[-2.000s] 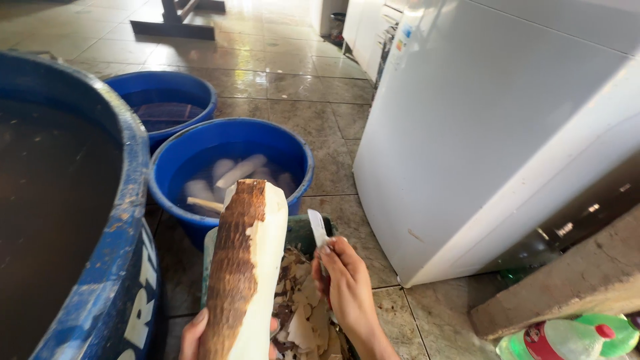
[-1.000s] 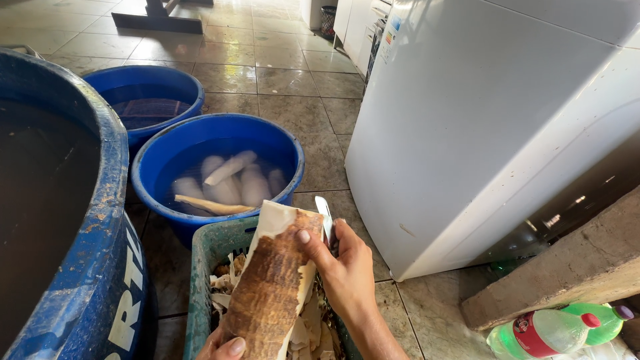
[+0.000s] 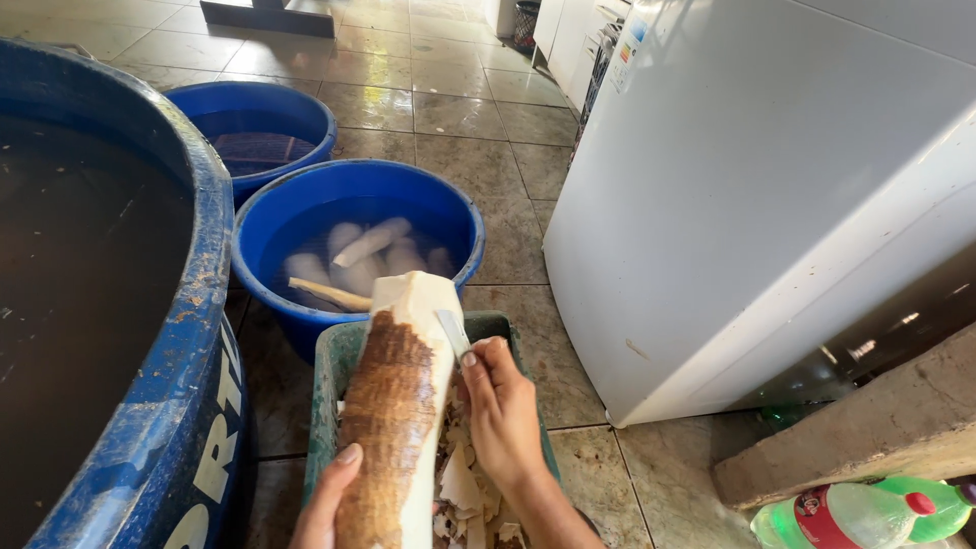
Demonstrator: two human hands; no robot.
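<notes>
A thick, partly peeled cassava root (image 3: 393, 412) stands tilted over a green crate (image 3: 328, 381) of peelings (image 3: 461, 484). Brown bark covers its left and middle; the top end and right side show white flesh. My left hand (image 3: 328, 496) holds its lower part from the left, only the thumb and part of the hand in view. In my right hand (image 3: 499, 412) is a small knife (image 3: 453, 331), its blade against the white flesh near the top. Peeled roots (image 3: 372, 241) lie in water in the blue tub (image 3: 248, 267) beyond.
A large blue tank (image 3: 171, 335) of dark liquid fills the left side, with a smaller blue tub (image 3: 324, 145) of water behind. A white appliance (image 3: 732, 198) stands on the right. Plastic bottles (image 3: 862, 515) lie by a rough ledge (image 3: 846, 435) at lower right.
My right hand was on the root's upper part a second ago; now it is at the right side with the blade on the flesh. The root has turned more upright.
</notes>
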